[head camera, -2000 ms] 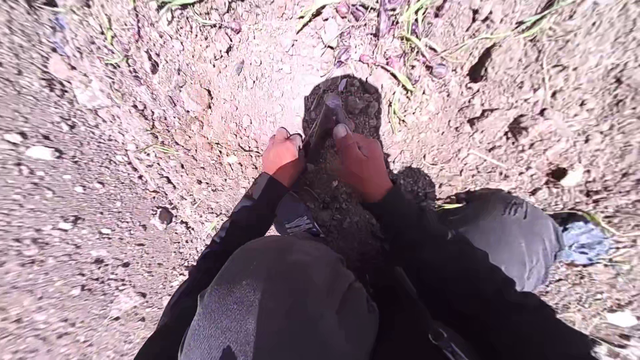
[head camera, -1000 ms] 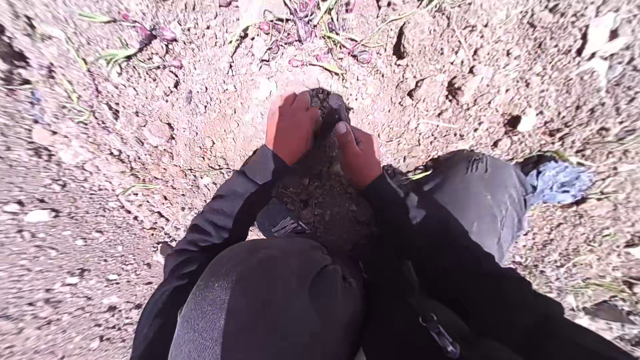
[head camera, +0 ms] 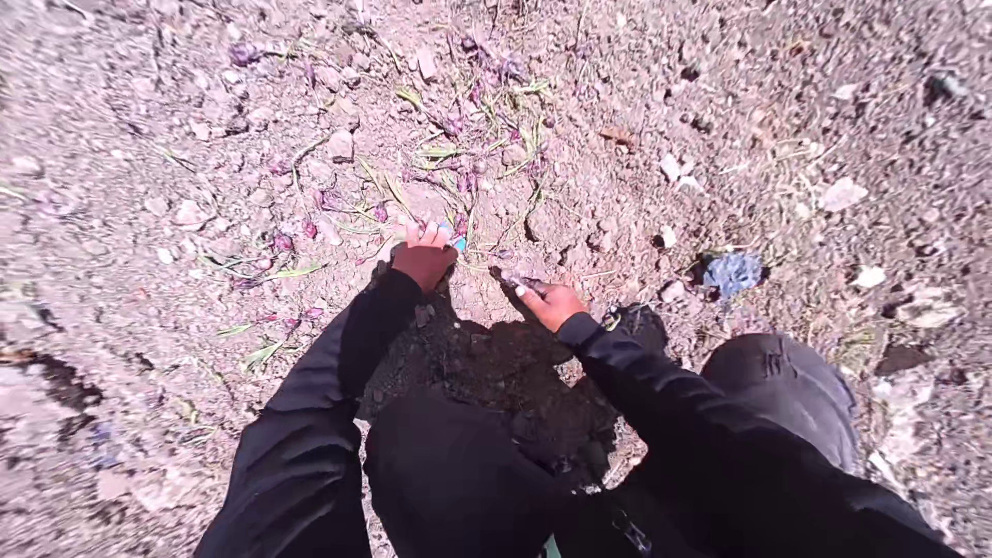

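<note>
My left hand (head camera: pixel 426 260) reaches over the soil, its fingers extended at the near edge of scattered plants with purple bulbs and green leaves (head camera: pixel 465 182). Bright blue patches show at its fingertips; whether it grips anything is unclear. To the right, my right hand (head camera: pixel 552 304) is closed around a slender, soil-coloured hand tool (head camera: pixel 508 280), its tip pointing up and left, with the thumb along it. The tool's exact kind cannot be told. The two hands are apart, with pale soil between them.
Dry, stony ground surrounds my knees, with my shadow (head camera: pixel 504 372) across it. A crumpled blue piece of material (head camera: pixel 732 273) lies at the right, above my dark-clad knee (head camera: pixel 783 387). Pale stones (head camera: pixel 843 194) lie farther right, and more purple-bulbed plants (head camera: pixel 283 333) at the left.
The hands were close together over the shaded soil and are now apart, the left one by the plants. The view has shifted to show more ground ahead.
</note>
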